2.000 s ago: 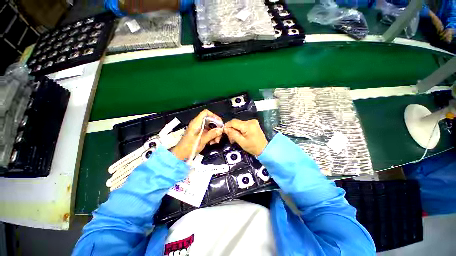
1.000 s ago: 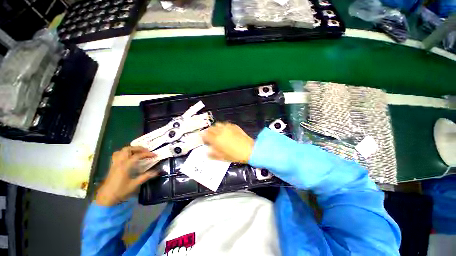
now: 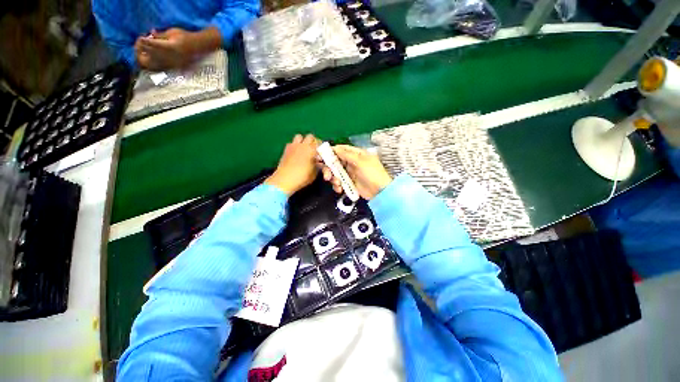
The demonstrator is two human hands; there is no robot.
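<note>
My left hand [image 3: 298,163] and right hand [image 3: 361,171] meet above the far edge of the black component tray [image 3: 309,287]. A pale strap half [image 3: 339,171] slants down between them, held in my right fingers. My left fingers are bent at its upper end; whether they grip anything is hidden. Several watch heads with dark centres, such as one watch head [image 3: 325,242], lie in pockets at the tray's right. A paper slip [image 3: 267,289] with reddish writing lies on the tray. My left sleeve mostly covers the strapped watches [image 3: 224,213].
A bag of straps [image 3: 455,171] lies right of the tray. The green belt [image 3: 246,123] runs beyond, with a loaded tray [image 3: 298,92] across it. A person's hands [image 3: 168,51] are at the upper left. A white fan [image 3: 604,148] stands right. Stacked trays [image 3: 48,246] are left.
My left hand has moved from the strapped watches to meet my right hand at the tray's far edge. The strap half now shows in my right hand. The camera view has shifted.
</note>
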